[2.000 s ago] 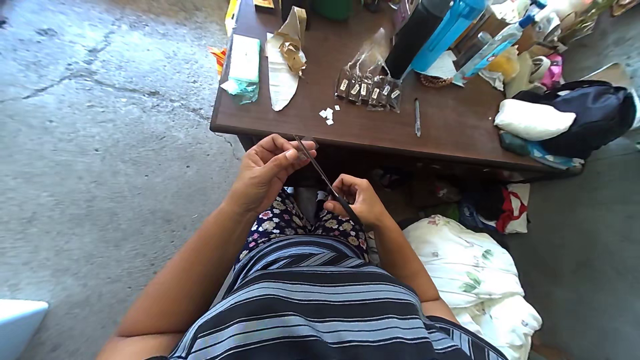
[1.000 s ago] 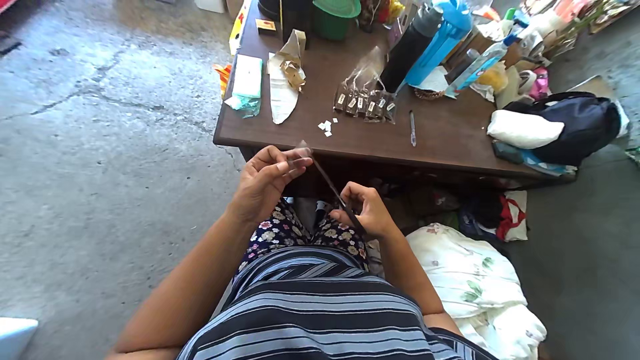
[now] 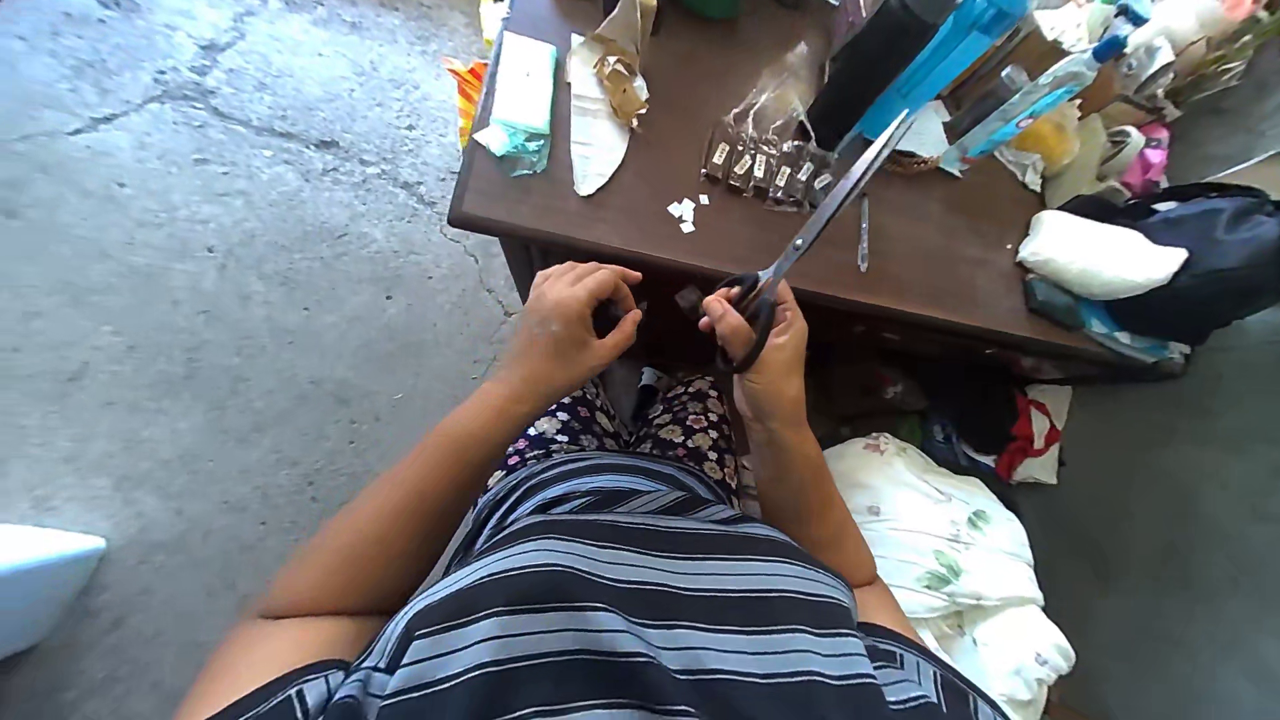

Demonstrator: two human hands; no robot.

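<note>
My right hand [image 3: 765,335] holds a pair of scissors [image 3: 800,243] by the black handles, the metal blades pointing up and to the right over the table. A small, dark, partly clear piece [image 3: 690,298] shows beside its fingertips; what it is I cannot tell. My left hand [image 3: 583,318] is curled just left of it, thumb and fingers close together, with something small and unclear at the fingertips. Both are at the front edge of the brown wooden table [image 3: 620,218]. White paper scraps [image 3: 686,210] lie there, near several small dark labelled packets [image 3: 765,170] in clear plastic.
A pen [image 3: 864,233] lies right of the packets. Behind stand a black bottle [image 3: 868,65] and a blue bottle [image 3: 945,60]. A white-and-green pack [image 3: 522,90] and torn paper [image 3: 598,130] lie at left. A dark bag [image 3: 1225,250] with a white bundle [image 3: 1100,255] is at right.
The scissors have swung from pointing up-left at my left hand to pointing up-right over the table. My hands have moved apart from the clear piece they were working on.
</note>
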